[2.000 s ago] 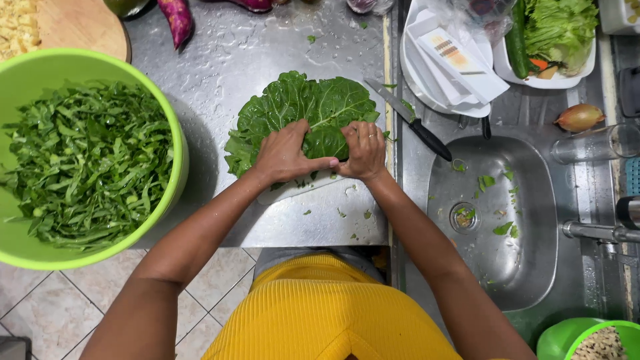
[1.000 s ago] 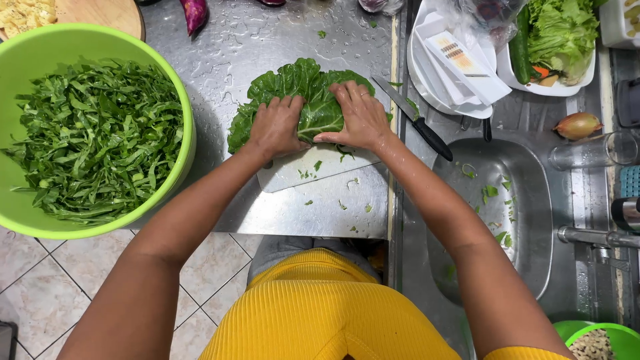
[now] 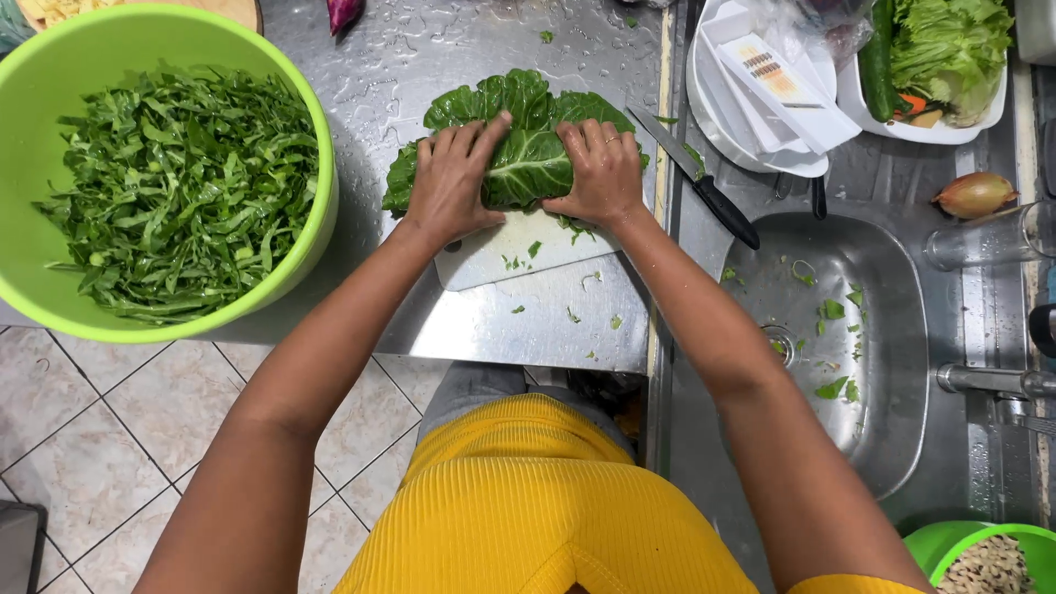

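Dark leafy greens (image 3: 528, 165) lie stacked and partly folded over on a white cutting board (image 3: 495, 252), whose near part shows with small green scraps on it. My left hand (image 3: 456, 177) grips the left side of the folded leaves, thumb toward the near edge. On their right side my right hand (image 3: 601, 172), with a ring on one finger, holds them the same way. A kitchen knife with a black handle (image 3: 726, 210) rests to the right of the leaves, its blade angled away. Shredded greens (image 3: 190, 190) fill much of a large lime-green bowl (image 3: 323, 214) at the left.
Right of the counter is a steel sink (image 3: 895, 330) with leaf scraps and a faucet (image 3: 990, 379). Behind it stand a white grater (image 3: 775, 78), a container of lettuce (image 3: 949, 58) and an onion (image 3: 975, 195). A green bowl of beans (image 3: 986, 565) sits at lower right.
Two seconds ago my hands were close together over the leaves; now they are farther apart, one at each side. The near part of the cutting board is more exposed.
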